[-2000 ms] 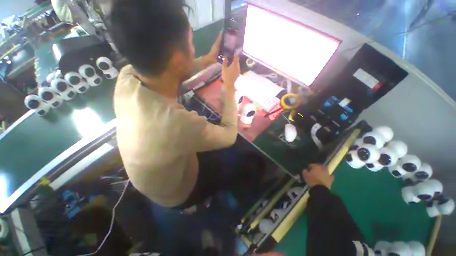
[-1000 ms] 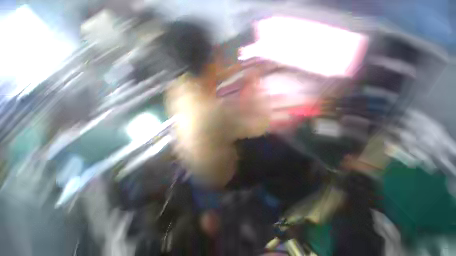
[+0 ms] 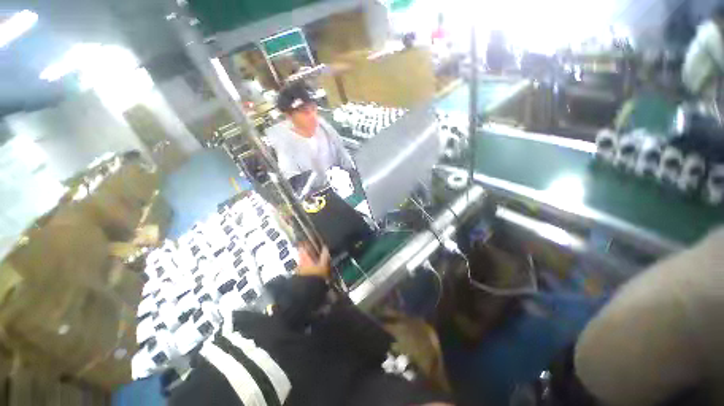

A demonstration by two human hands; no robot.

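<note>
My left hand (image 3: 313, 261), in a black sleeve with white stripes, is at a thin metal post (image 3: 274, 179), beside a black box-like item (image 3: 337, 224) with a yellow ring on it. The image is blurred, and I cannot tell whether the fingers grip the post. Many small white units with dark faces (image 3: 214, 273) stand in dense rows left of my hand. My right hand is not in view.
A person in a cap and light top (image 3: 308, 143) is behind the black item, next to a grey panel (image 3: 401, 166). A green bench with white cameras (image 3: 651, 162) is at the right. A beige sleeve (image 3: 663, 329) is close at the lower right. Cables hang below the bench rail.
The view has swung far to the left. The monitor and pink mat have left the picture. The hand on the pale yellow rail is gone, and my left hand now shows at the post.
</note>
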